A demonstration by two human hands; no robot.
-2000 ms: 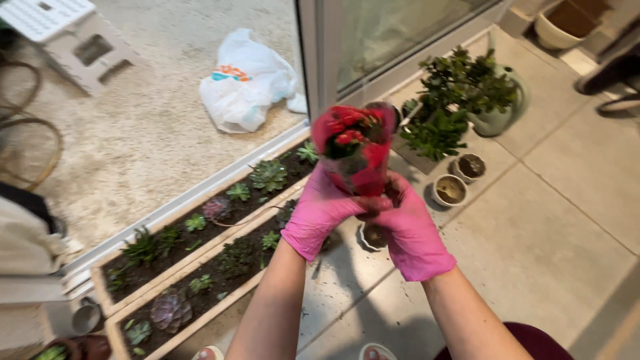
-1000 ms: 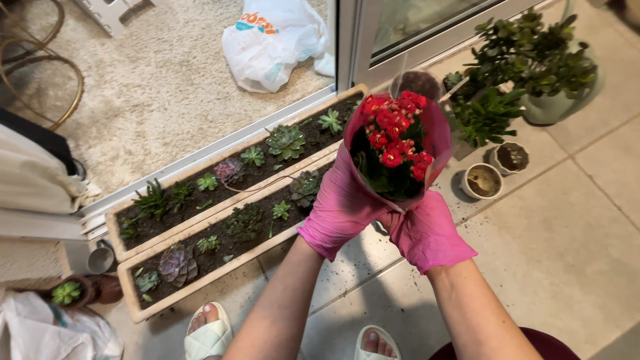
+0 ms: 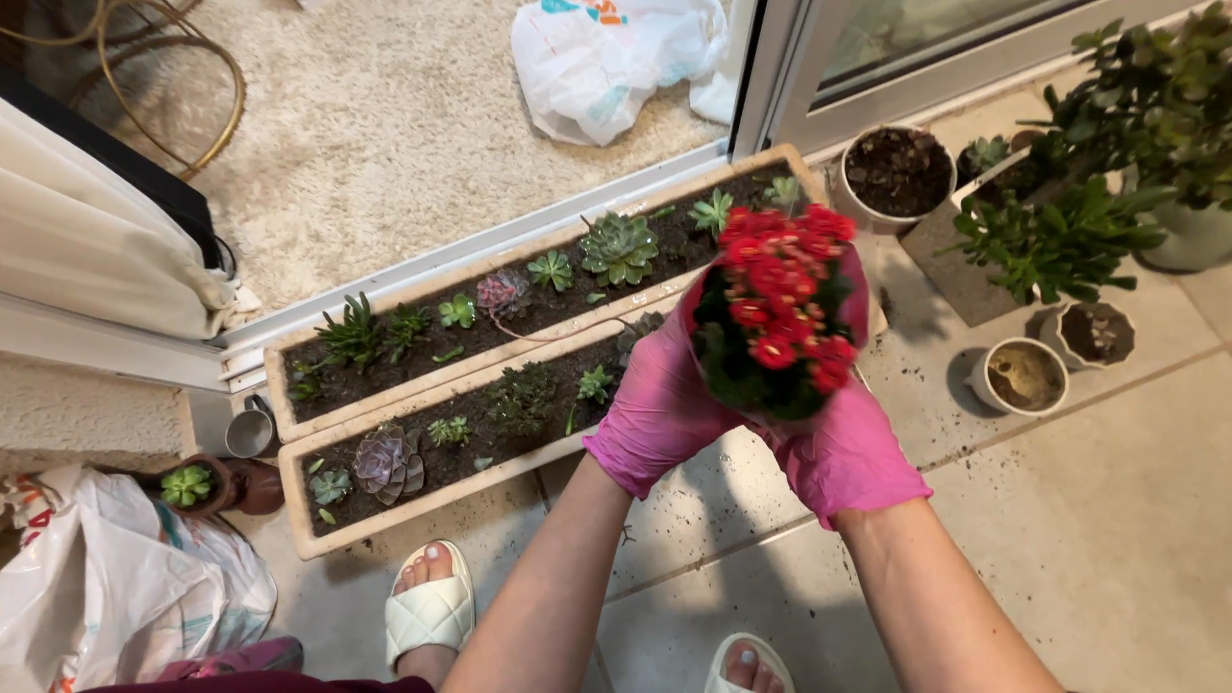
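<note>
Both hands wear pink gloves and hold a potted plant with red blossoms (image 3: 784, 289) and dark green leaves, in a reddish wrap. My left hand (image 3: 664, 399) grips its left side, and my right hand (image 3: 842, 448) holds it from the lower right. The fingers are mostly hidden behind the plant and wrap. Left of and beneath it lie two long planters side by side, the back one (image 3: 385, 419) and the front one (image 3: 423, 510), both filled with soil and succulents. The plant covers their right ends in part.
Right of the planters stand a round pot of soil (image 3: 895, 173), two small pots (image 3: 1025, 377) (image 3: 1092, 334) and leafy green plants (image 3: 1059, 236). A metal cup (image 3: 250, 433) and plastic bag (image 3: 144, 568) are at left. Another bag (image 3: 616, 67) lies on the carpet beyond the door track.
The flower tops, tilted and blurred two seconds ago, now face up toward the view. Both hands still hold the wrapped plant. The view has shifted.
</note>
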